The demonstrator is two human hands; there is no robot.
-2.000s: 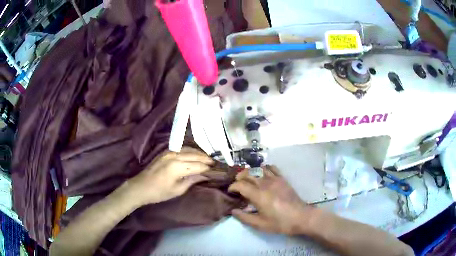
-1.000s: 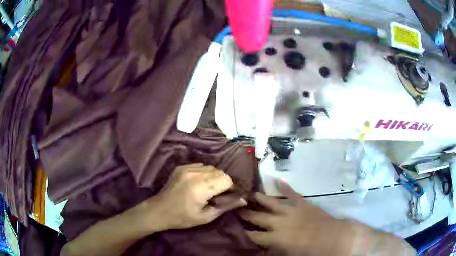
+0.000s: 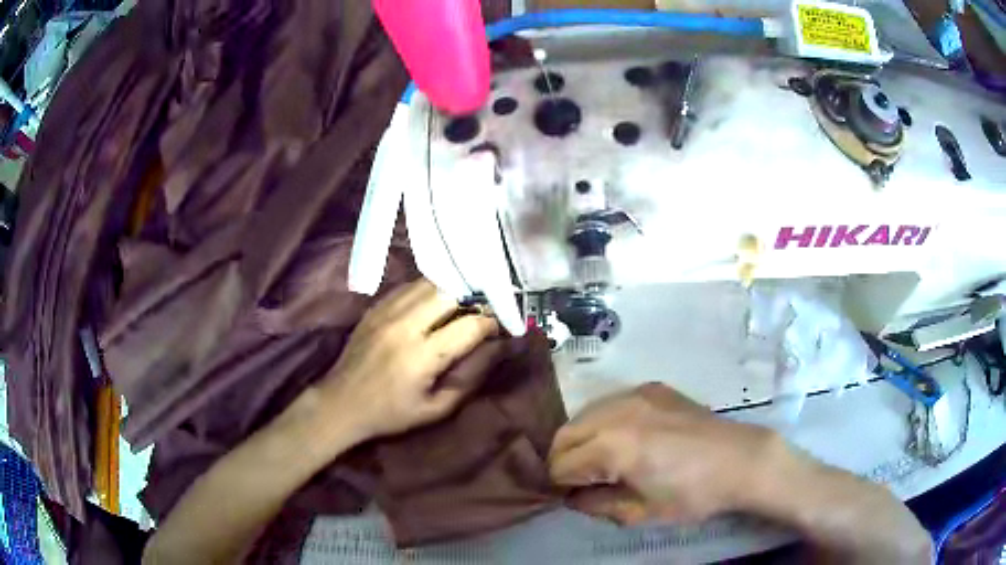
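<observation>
The brown-purple garment cloth (image 3: 474, 464) lies under and in front of the needle area of the white sewing machine (image 3: 684, 210). My left hand (image 3: 414, 359) presses on the cloth just left of the presser foot (image 3: 541, 326), its fingertips partly hidden behind the white lamp arm (image 3: 469, 237). A red spot shows beside the foot. My right hand (image 3: 662, 458) is slightly blurred and pinches the right edge of the cloth, in front of the machine and below the foot. The needle itself cannot be made out.
A layered stack of the same cloth (image 3: 66, 265) lies at the far left, beside a yellow strip (image 3: 107, 447). A pink holder (image 3: 441, 50) stands over the machine's left end. A clear plastic scrap (image 3: 811, 342) and blue-handled snips (image 3: 910, 375) lie under the arm at right.
My left hand has moved up beside the presser foot. My right hand has closed on the cloth's right edge. The cloth in front of the foot is spread flatter. The camera view has shifted.
</observation>
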